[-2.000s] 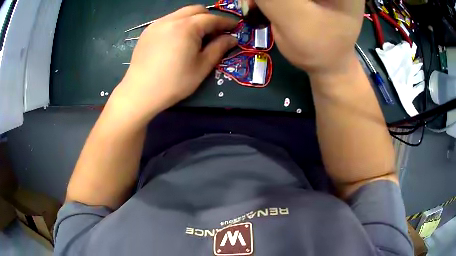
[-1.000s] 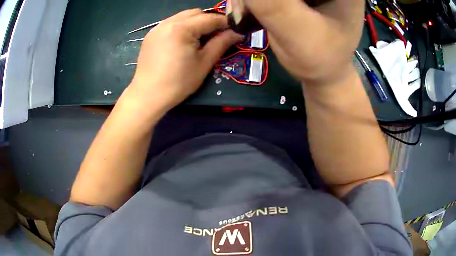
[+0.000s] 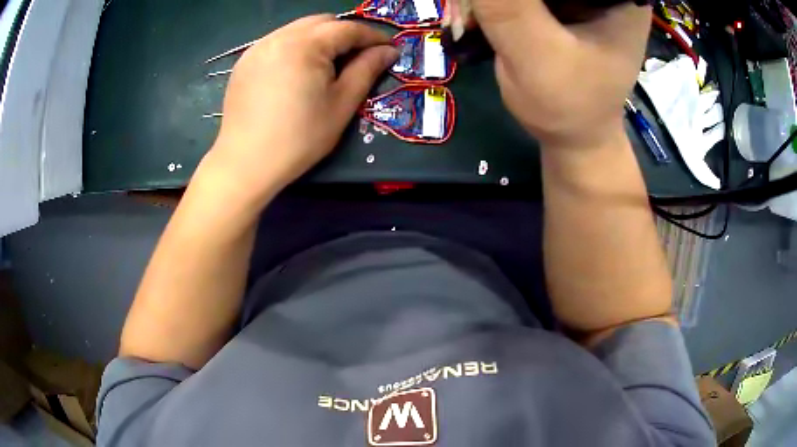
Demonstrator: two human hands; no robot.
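Three open red thermometer housings lie in a column on the dark green mat: a top one (image 3: 398,10), cut by the upper edge, a middle one (image 3: 428,57) and a lower one (image 3: 424,113). Blue boards and whitish rectangles show inside. Thin silver probes (image 3: 229,52) point left, partly behind my left hand. My left hand (image 3: 301,96) has thumb and index finger at the narrow end of the middle housing, steadying it. My right hand (image 3: 555,74) grips a black electric screwdriver (image 3: 603,10), mostly hidden and cut off above; its dark end is just right of the middle housing.
Small whitish bits (image 3: 482,167) lie near the mat's front edge. At right are a blue-handled tool (image 3: 648,137), a white glove (image 3: 686,109), red handles (image 3: 675,33), black cables (image 3: 699,229) and a clear cup (image 3: 758,131). White foam trays (image 3: 61,105) stand at left.
The screwdriver and right hand have moved right, off the middle housing, which now shows more fully. The left fingers have opened slightly around its narrow end. The view has shifted a little.
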